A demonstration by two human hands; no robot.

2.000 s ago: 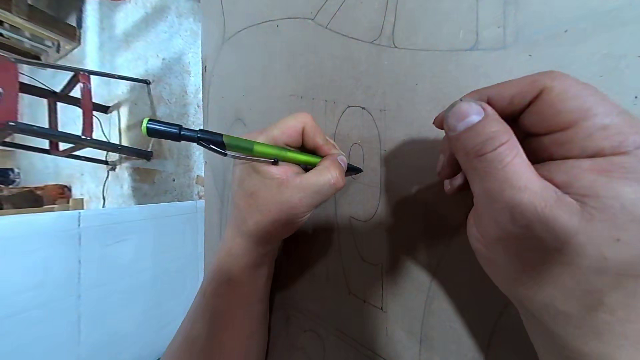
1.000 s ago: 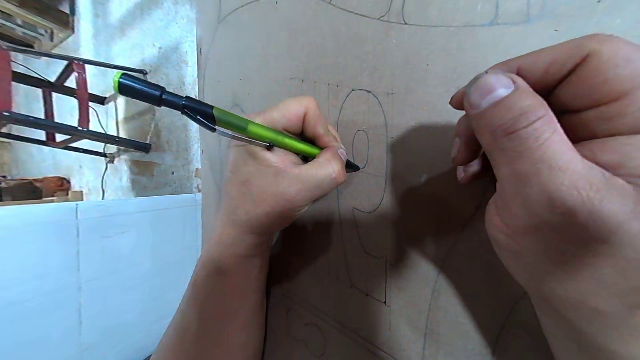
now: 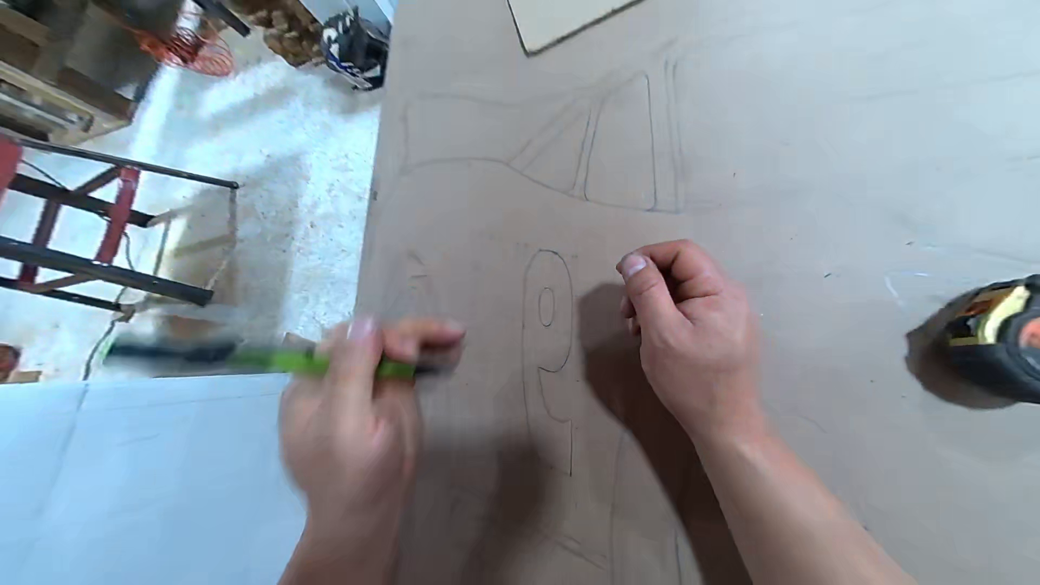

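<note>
A green and black marking pencil (image 3: 284, 360), blurred by motion, is gripped in my left hand (image 3: 357, 406), raised near the left edge of a brown board (image 3: 812, 268). Thin pencil lines on the board form a tall letter-like outline (image 3: 571, 317) with a small oval inside, between my two hands. My right hand (image 3: 695, 341) is loosely closed, thumb against the curled forefinger, to the right of that outline; nothing shows in it. Farther up the board is a larger curved outline (image 3: 585, 195) split into sections.
A black and yellow tape measure (image 3: 1003, 337) lies at the right. A pale, dark-edged panel piece (image 3: 569, 20) is at the top. Left of the board are a white surface (image 3: 154, 479), a red and black metal frame (image 3: 118, 215) on the floor, and a dark bag (image 3: 355, 49).
My left hand has drawn back leftward with the pencil, away from the outline, where its tip was on the small oval. The view has pulled back and shows more of the board.
</note>
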